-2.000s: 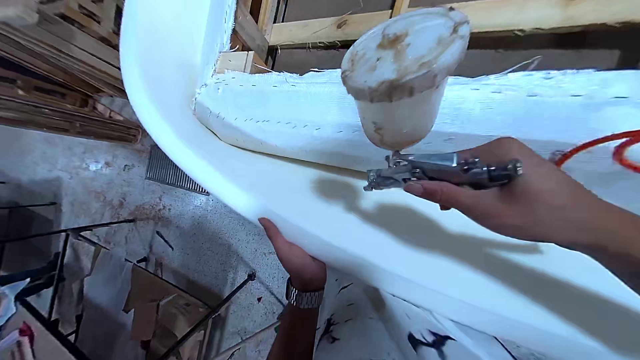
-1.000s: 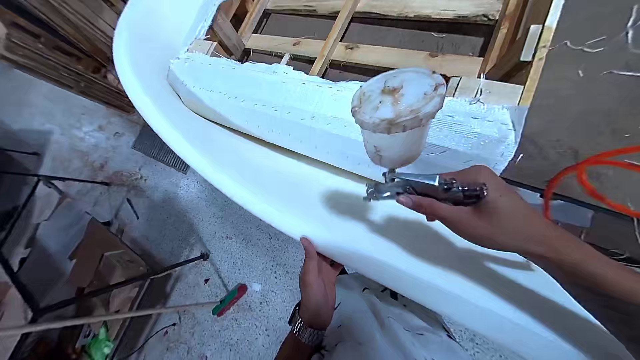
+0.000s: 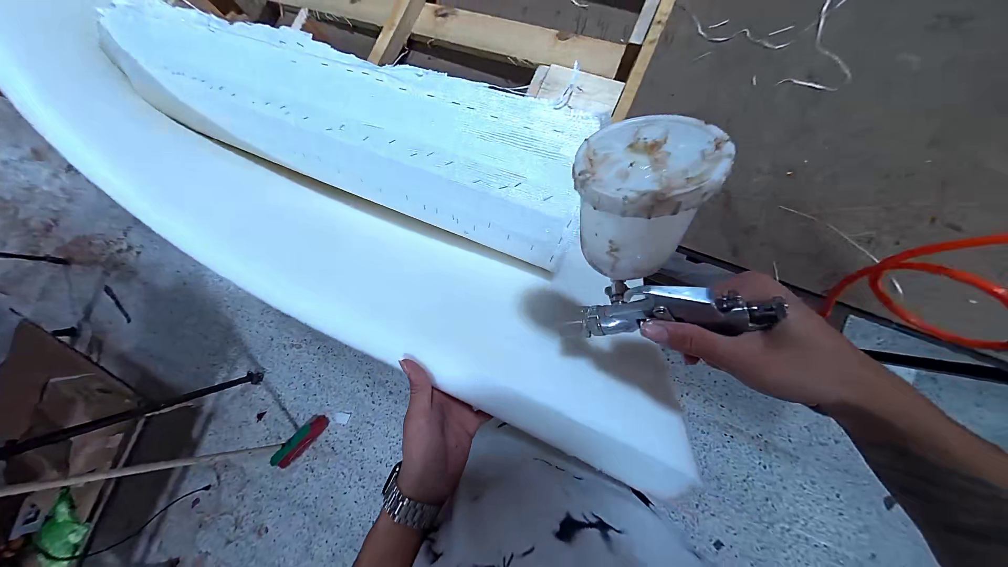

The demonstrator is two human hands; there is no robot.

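Note:
A metal gravity-feed spray gun (image 3: pixel 669 309) is gripped in my right hand (image 3: pixel 748 339), its nozzle facing left, close above white foam. On top of the gun stands a stained white plastic cup (image 3: pixel 642 205) with a lid. The long curved white foam slab (image 3: pixel 378 276) runs from the upper left to its squared end at the lower right. My left hand (image 3: pixel 437 433), with a metal watch at the wrist, supports the slab's lower edge, thumb on the edge and fingers partly hidden beneath. Behind the slab lies a stapled, fabric-covered padded piece (image 3: pixel 354 134) on a wooden frame (image 3: pixel 512 39).
An orange hose (image 3: pixel 906 264) coils at the right. On the speckled floor at the left are a red and green broom head (image 3: pixel 299 441), dark metal bars (image 3: pixel 134 413), cardboard (image 3: pixel 47 378) and a green plastic bag (image 3: pixel 61 529). White-covered material (image 3: pixel 551 504) lies below the slab.
The spray gun in my right hand has moved along the foam to near its squared end, which now shows. My left hand still supports the lower edge. The view has shifted toward the right.

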